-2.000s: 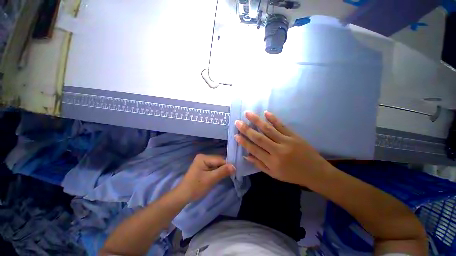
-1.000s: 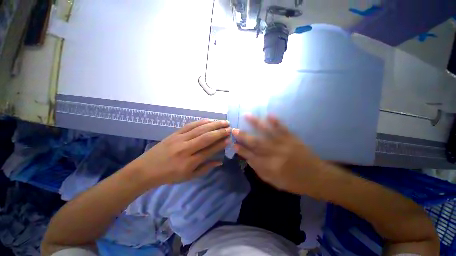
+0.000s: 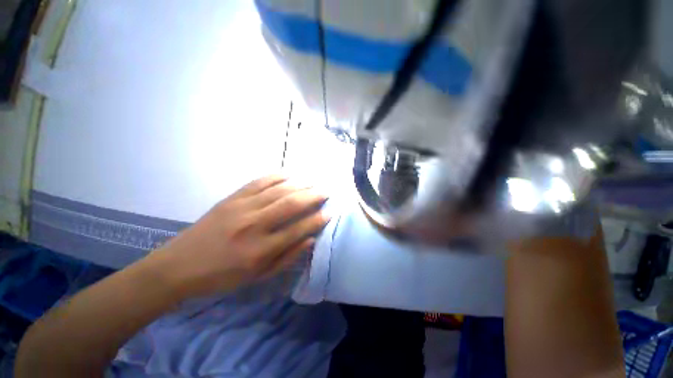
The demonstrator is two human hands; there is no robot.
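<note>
The light blue panel (image 3: pixel 420 273) lies on the white machine table, its narrow folded band (image 3: pixel 320 266) running down the left edge. My left hand (image 3: pixel 251 232) rests palm down at that band, fingers stretched towards the brightly lit needle area; no grip shows. My right forearm (image 3: pixel 561 310) reaches up at the right. My right hand is hidden or blurred behind the machine head and a shiny blurred part, so its fingers cannot be read. The white machine head (image 3: pixel 361 81) with a blue stripe hides the needle area. The dark cylindrical attachment (image 3: pixel 398 181) shows below it.
The grey front edge with a printed scale (image 3: pixel 111 230) runs along the left. Crumpled blue cloth (image 3: pixel 229 339) hangs below the table on the left. A blue plastic basket (image 3: pixel 646 343) stands at the lower right. A dark object (image 3: pixel 651 266) is at the right edge.
The view has shifted, and the machine head now fills the upper right. My right hand has left the band and moved up and right. My left hand stays at the band.
</note>
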